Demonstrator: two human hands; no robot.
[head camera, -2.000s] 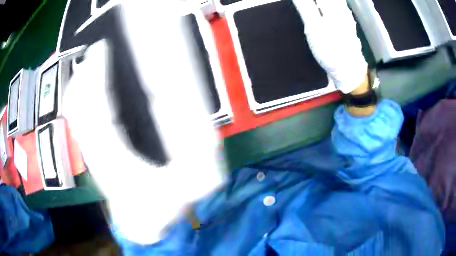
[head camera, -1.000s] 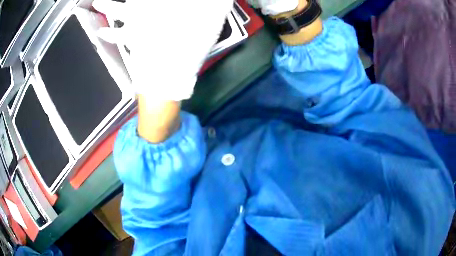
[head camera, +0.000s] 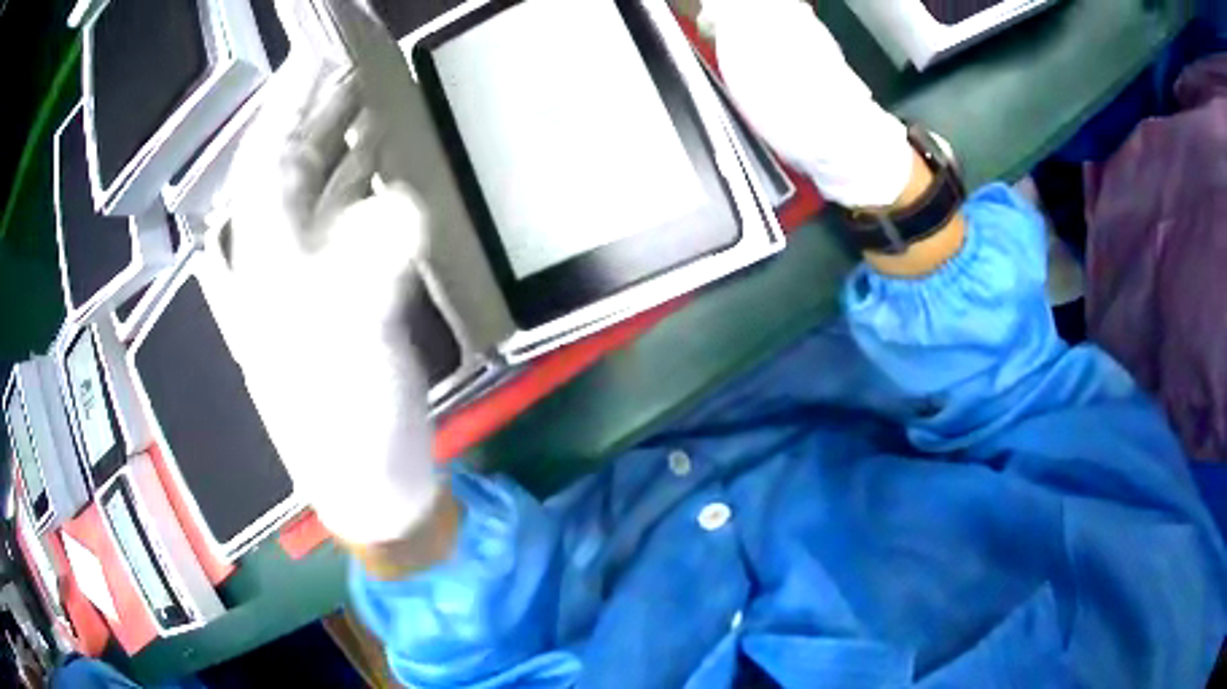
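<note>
An e-reader with a black bezel and a blank pale screen sits in a white box tray at top centre. My left hand, in a white glove, is at the tray's left side. Its fingers and thumb grip a thin dark grey foam sheet, which stands along the e-reader's left edge. My right hand, also gloved, is to the right of the tray; its fingertips are at the picture's top edge and partly cut off, so its hold is unclear.
Dark-topped boxed units and stacked trays stand at left. Smaller boxed units with screens lie far left, near a white slip on the red mat. Another white tray is at upper right. A person's purple clothing shows at right.
The view has shifted, and the e-reader with its pale screen now shows. My left hand has moved down and left in the picture, now with the foam sheet visible in its grip.
</note>
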